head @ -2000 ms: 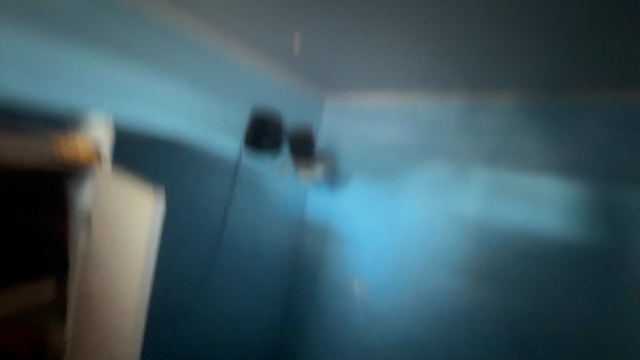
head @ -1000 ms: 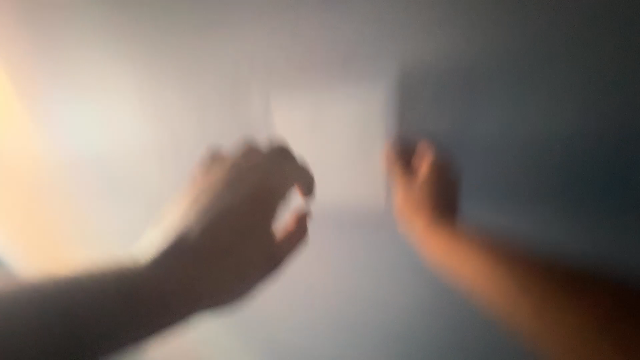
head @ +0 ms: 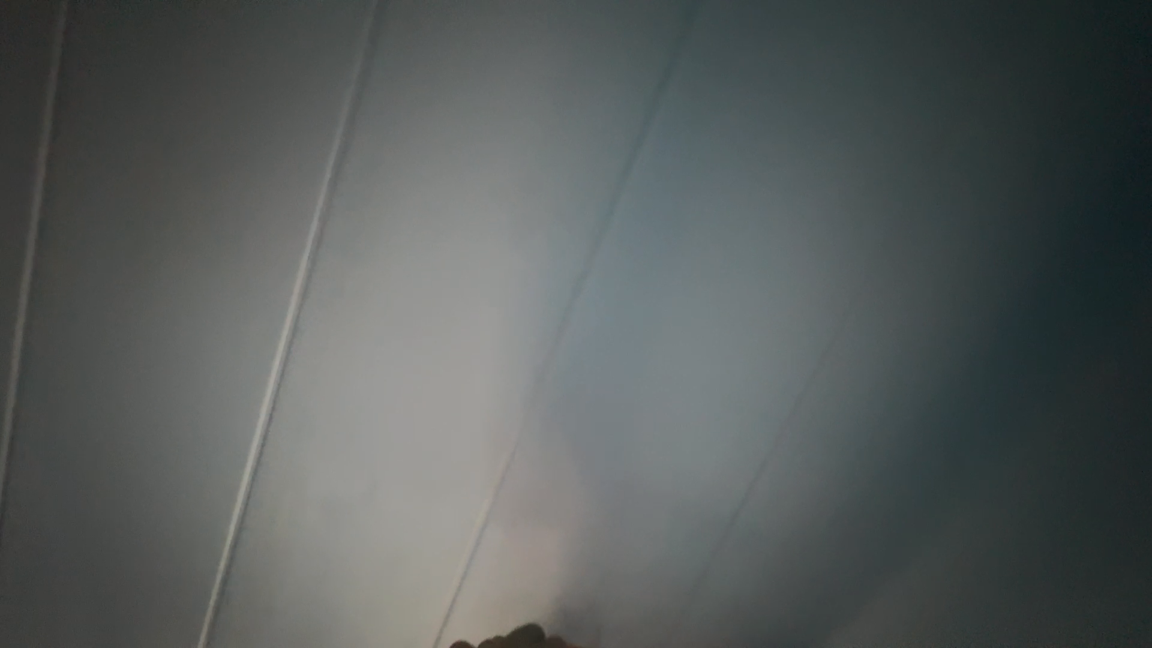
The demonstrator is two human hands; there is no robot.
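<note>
At the bottom edge of the head view, just left of the middle, the dark fingertips of one hand show, apparently my left hand (head: 520,636). The rest of that hand is cut off by the frame, so whether it holds anything cannot be seen. Behind the fingertips spreads a pale grey panelled surface (head: 396,360), which looks like a ceiling. Whether the fingers touch it is unclear. My right hand is out of the frame.
Long, thin seams (head: 292,310) run slantwise across the panels. The surface is brighter in the middle and falls into dark shadow (head: 1071,360) on the right.
One second ago both hands were raised in the middle, near a pale square patch; now only fingertips show at the bottom edge. The view has swung from the blue walls to the panelled surface.
</note>
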